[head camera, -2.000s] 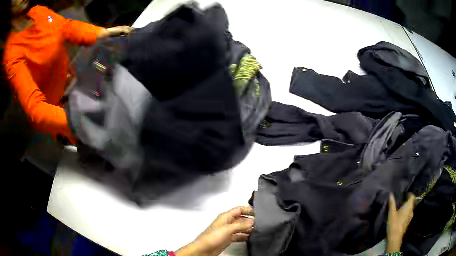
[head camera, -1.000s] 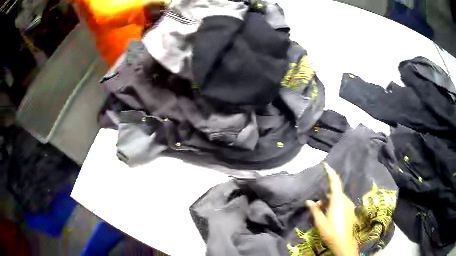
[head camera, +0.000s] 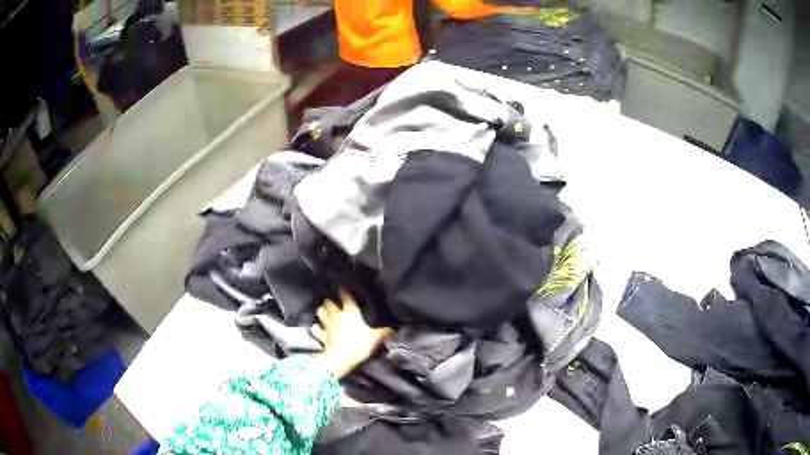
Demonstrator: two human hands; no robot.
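A heap of grey and black garments [head camera: 471,240] lies on the white table [head camera: 622,191], with pale grey and black cloth on top and yellow embroidery on its right side. My left hand [head camera: 351,336], at the end of a green patterned sleeve, rests against the heap's near left side. Its fingers are spread and the fingertips show on the cloth. No grip on the cloth is visible. My right hand is out of the picture. More dark garments [head camera: 710,333] lie at the right, cut off by the lower right edge.
A person in orange [head camera: 377,31] stands at the far side beside a dark garment with a row of buttons [head camera: 533,53]. A large grey bin [head camera: 169,169] stands left of the table. A blue crate [head camera: 75,387] with dark cloth is on the floor at lower left.
The view has shifted left and up. My left hand now shows at the heap. The right hand and the embroidered grey garment under it have left view. The orange-clothed person is now beside another dark garment.
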